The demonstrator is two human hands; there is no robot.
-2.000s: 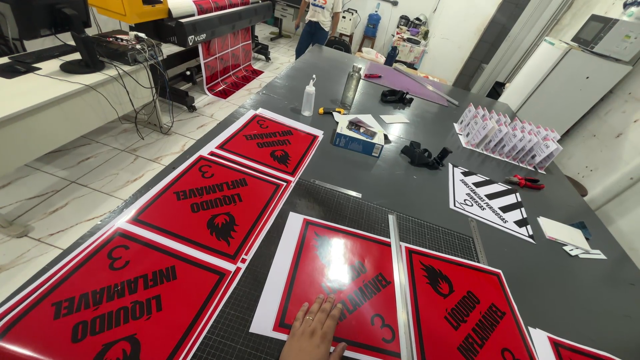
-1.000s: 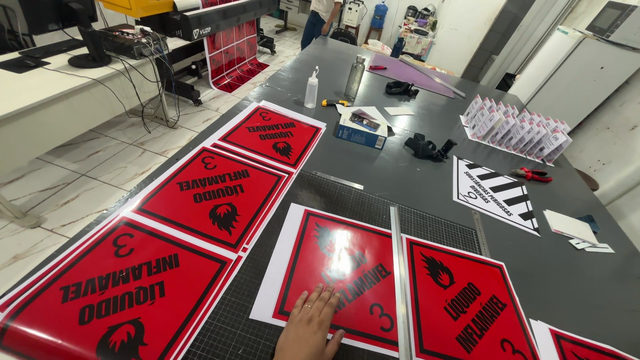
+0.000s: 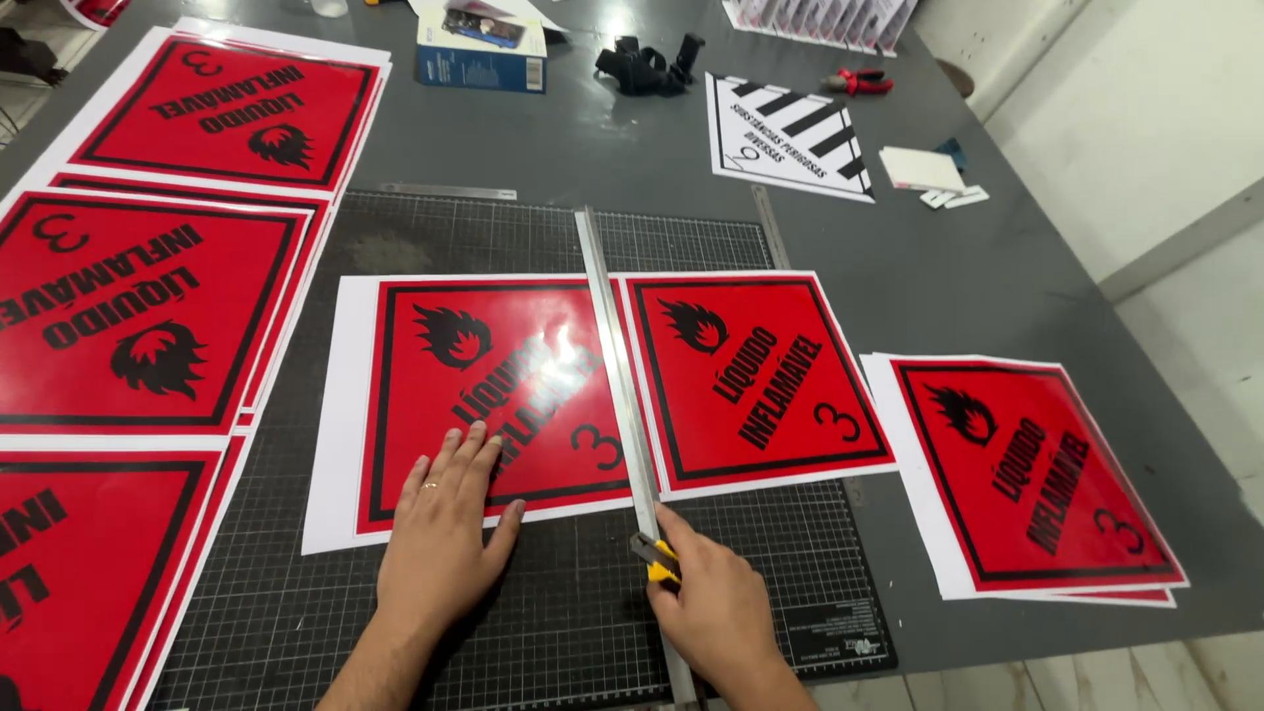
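Note:
A printed sheet with two red hazard signs (image 3: 731,380) lies on a black gridded cutting mat (image 3: 553,602). Across the sheet, between the signs, runs a metal straightedge (image 3: 614,346). My left hand (image 3: 449,523) rests flat on the left sign's lower part, fingers spread. In my right hand (image 3: 716,602) is a yellow and black utility knife (image 3: 655,559), held over the straightedge just below the sheet's near edge. The fingers of that hand touch or nearly touch the straightedge; whether the blade is out cannot be told.
Large red sign sheets (image 3: 148,306) lie at left, a smaller stack (image 3: 1037,484) at right. Farther back are a blue and white box (image 3: 481,64), black straps (image 3: 650,67), a black and white sign (image 3: 785,138), red pliers (image 3: 857,82) and steel rulers (image 3: 449,192).
My right hand has come into view with the utility knife. My left hand remains on the left sign. The view has tilted down toward the mat.

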